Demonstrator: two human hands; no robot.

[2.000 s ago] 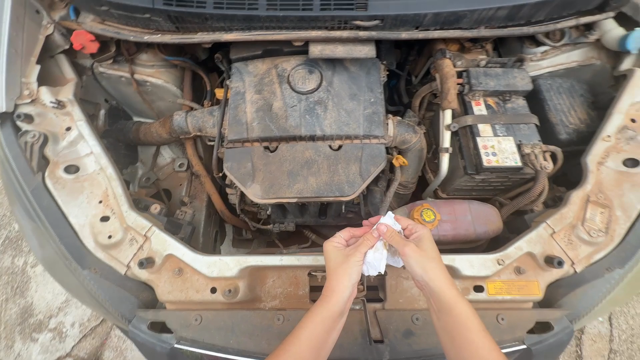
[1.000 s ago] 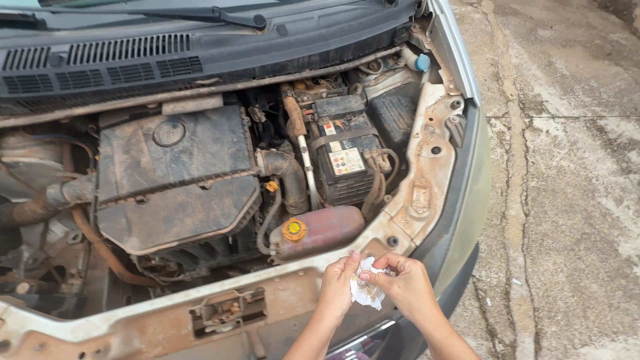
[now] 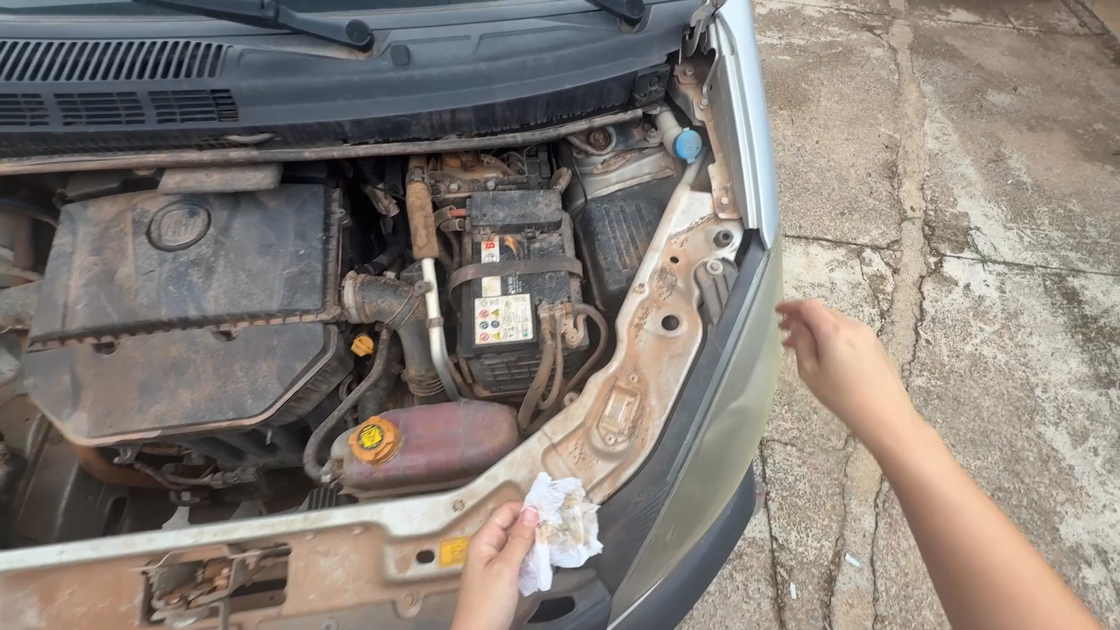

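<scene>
My left hand [image 3: 497,564] pinches a crumpled, stained white paper [image 3: 562,532] between thumb and fingers, over the front edge of the engine bay. Just behind it lies the reddish coolant reservoir [image 3: 464,442] with its yellow-orange cap [image 3: 374,438]. Out to the right, beyond the headlight [image 3: 713,464], my right hand [image 3: 836,359] hangs above the concrete with its fingers bent; nothing shows in it, and how far the fingers are apart is hard to tell. The car battery [image 3: 521,289] sits behind the reservoir.
The dusty black engine cover [image 3: 188,262] fills the left of the bay. A blue washer-fluid cap [image 3: 687,145] is near the right hinge. The hood latch [image 3: 206,584] sits in the front crossmember. Cracked concrete ground [image 3: 1006,350] extends along the car's right side.
Both hands were together at the white paper; now the right hand has let go and moved off to the right, while the left keeps the paper. The view has swung right.
</scene>
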